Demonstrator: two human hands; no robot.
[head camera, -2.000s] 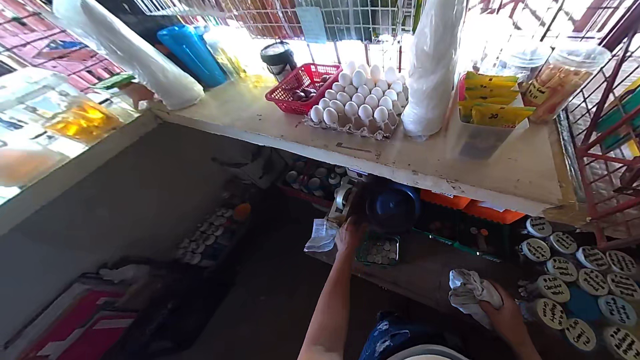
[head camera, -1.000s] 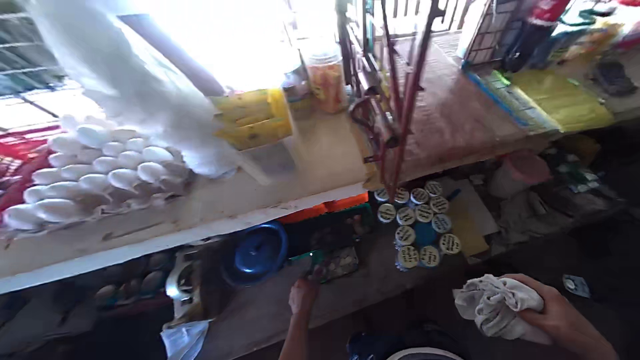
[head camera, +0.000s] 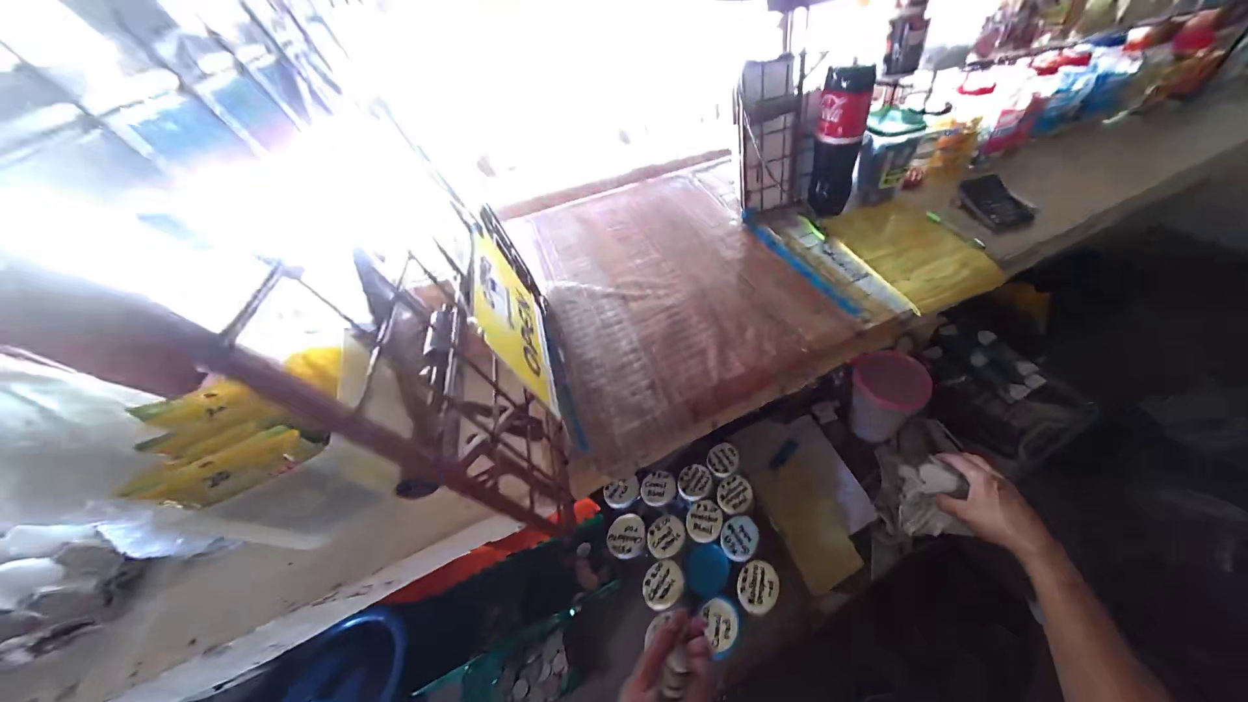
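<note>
My left hand (head camera: 673, 658), low in the view, has its fingers curled over the nearest of several jars with labelled round lids (head camera: 665, 536); whether it grips that jar cannot be told. A plain blue lid (head camera: 708, 569) is among them. On the right, my right hand (head camera: 985, 502) grips a crumpled pale cloth (head camera: 921, 492) beside a white bucket with a pink rim (head camera: 891, 385). Left of the jars lies a green basket of coins (head camera: 534, 673). A yellow envelope (head camera: 804, 517) and white paper lie between the jars and the cloth.
Above the lower shelf runs a counter with a plastic-covered wooden top (head camera: 673, 312). An open metal grille gate (head camera: 507, 429) with a yellow sign stands at its left. A cola bottle (head camera: 840, 136) and a calculator (head camera: 994, 202) are at the back right. A blue basin (head camera: 341, 663) sits lower left.
The view has swung far to the right. My left hand has gone from beside the blue basin and coin basket to the jars. My right hand still holds the cloth, now near the bucket.
</note>
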